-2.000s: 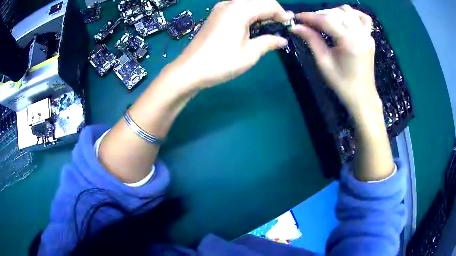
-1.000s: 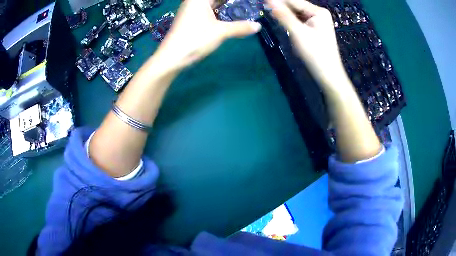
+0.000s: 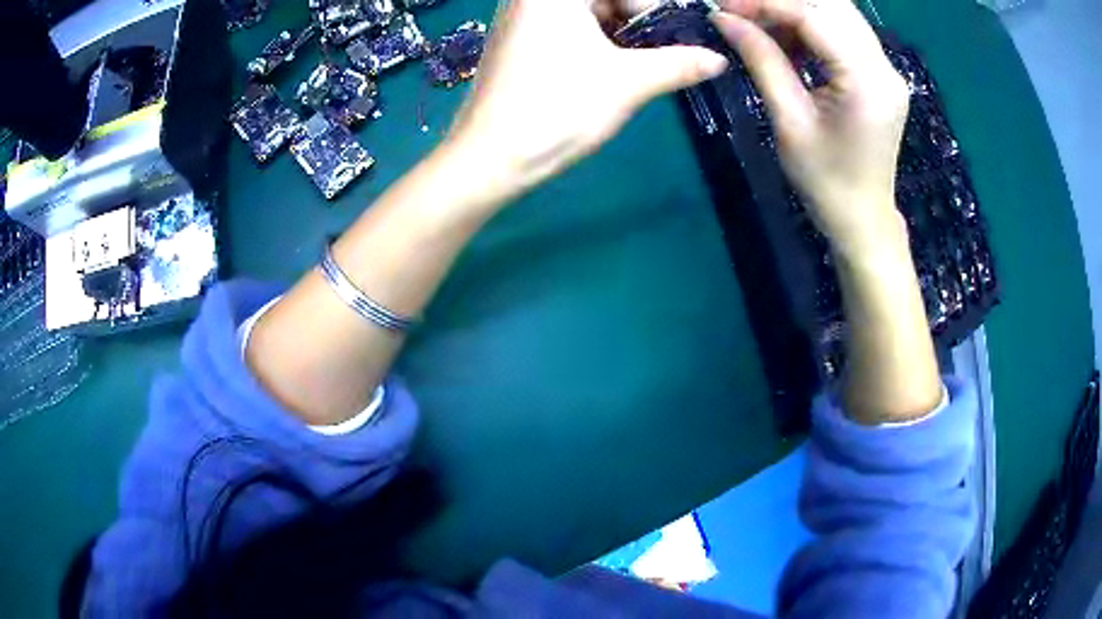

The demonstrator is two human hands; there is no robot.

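Observation:
My left hand is at the top edge, partly cut off, with thumb and fingers around a dark module assembly that shows only in part. My right hand is beside it, its thumb and finger pinched at the module's right end; whether it grips a separate small part cannot be told. Both hands are over the upper left end of a black component tray, which holds rows of small shiny units. Loose module assemblies lie in a cluster on the green mat left of my left hand.
A white-and-silver screw feeder with a yellow strip stands at the left, a dark stand over it. Clear ridged trays lie at the left edge. Dark trays are at the lower right edge. A blue surface shows below the bench edge.
Over the last second the whole view has shifted, so bench and hands appear further right. The module, more visible a second ago, is now mostly hidden in my left hand, and my right hand touches its end.

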